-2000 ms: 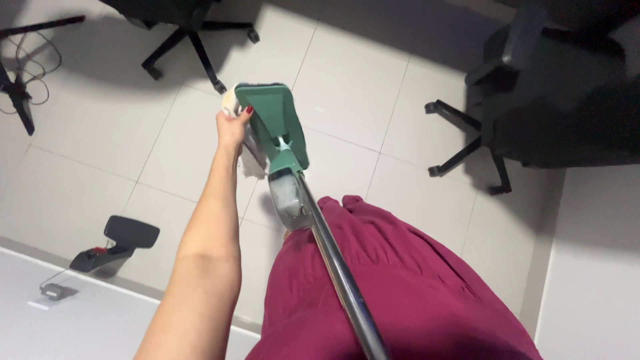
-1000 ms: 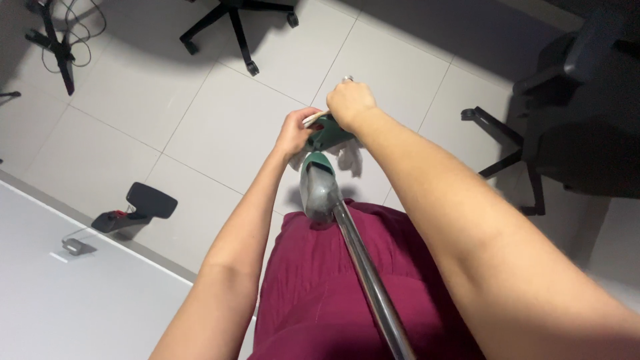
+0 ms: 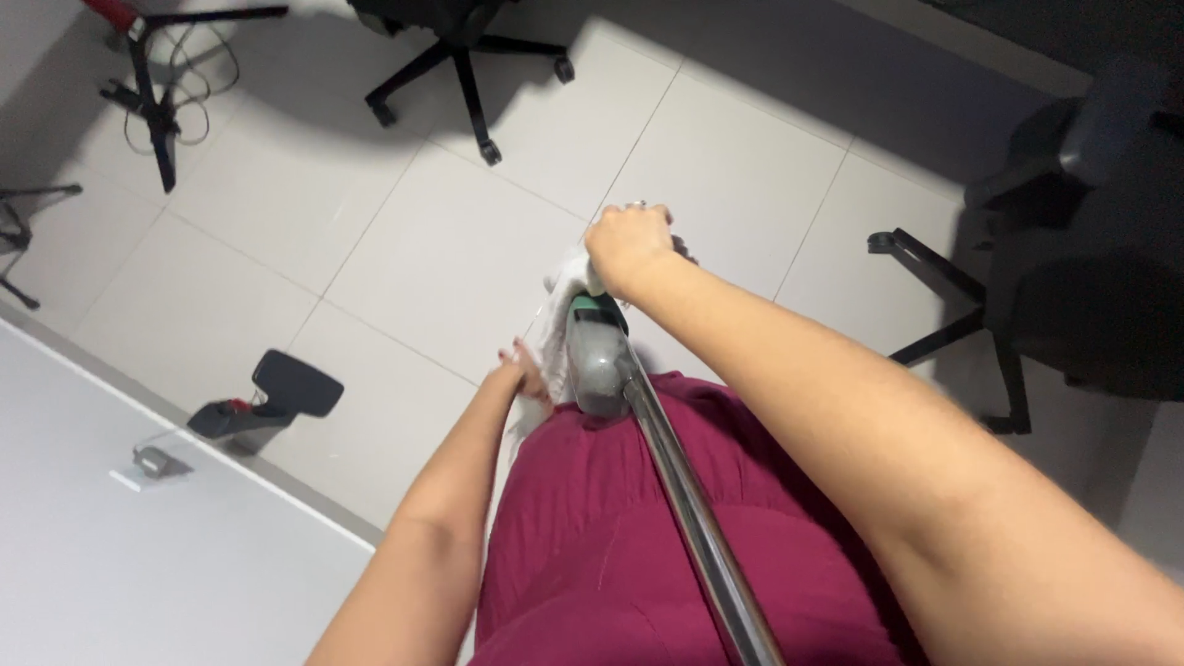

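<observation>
A spray mop with a metal pole (image 3: 689, 499) and a grey plastic bottle (image 3: 599, 365) lies against the front of my magenta clothing, its head end raised. Only a bit of the green mop head (image 3: 592, 302) shows beyond the bottle. My right hand (image 3: 634, 248), a ring on one finger, is closed on a white cloth mop pad (image 3: 558, 319) at the head. The pad hangs down along the left side of the bottle. My left hand (image 3: 529, 375), blurred, has its fingers apart beside the hanging pad; whether it touches the pad is unclear.
Black office chairs on wheeled bases stand at the top (image 3: 462, 69) and right (image 3: 980, 314). A black stand base with loose cables (image 3: 159, 111) is at upper left. A black bracket-like object (image 3: 296, 384) is beside the white surface (image 3: 139, 573) at lower left. Pale tiles cover the floor.
My right hand, out of view two seconds ago, has come to the mop head. My left hand has left the head and moved down beside the bottle. The white pad now hangs along the bottle.
</observation>
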